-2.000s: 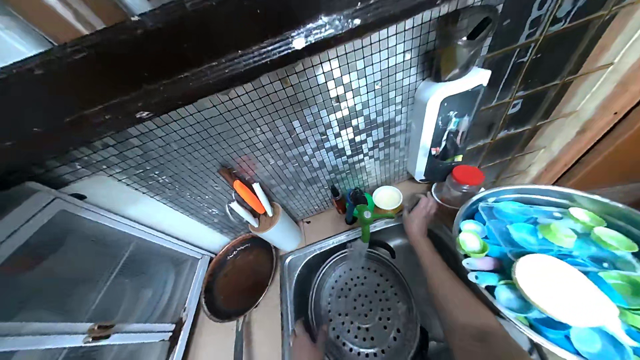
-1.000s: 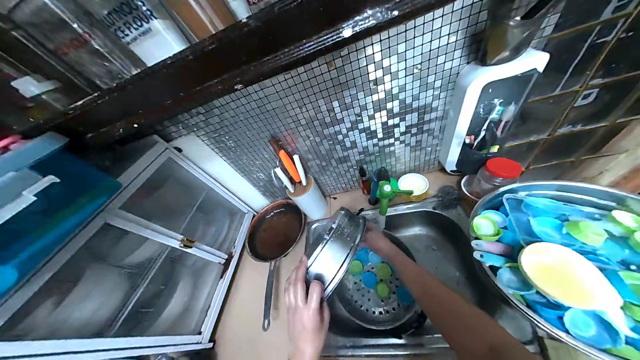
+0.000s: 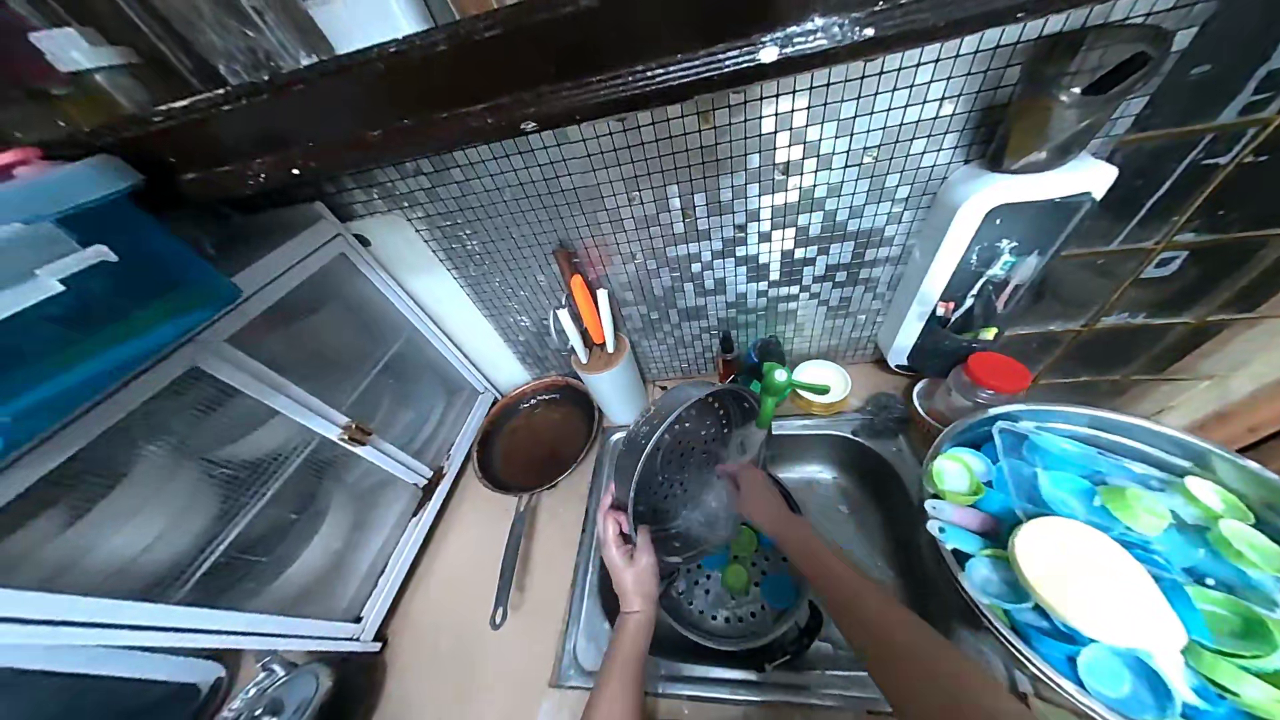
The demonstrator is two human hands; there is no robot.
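My left hand (image 3: 630,565) grips the lower left rim of a perforated metal steamer pot (image 3: 690,435), tilted under the green faucet (image 3: 775,385). Water from the spout runs into it. My right hand (image 3: 757,497) reaches into the pot's opening; whether its fingers hold anything cannot be told. Below, a second perforated metal pan (image 3: 715,612) rests in the stainless steel sink (image 3: 850,480), with several small green (image 3: 736,579) and blue cups in it.
Right of the sink stands a large metal basin (image 3: 985,620) of blue and green tableware. A frying pan (image 3: 535,440) and a knife holder (image 3: 612,380) are at the left, beside a glass-doored cabinet (image 3: 330,430). A red-lidded jar (image 3: 985,385) stands behind the basin.
The steamer pot my left hand holds has turned so its perforated inside faces the faucet. My right hand has moved to its opening. Small cups show in the lower pan since one second ago.
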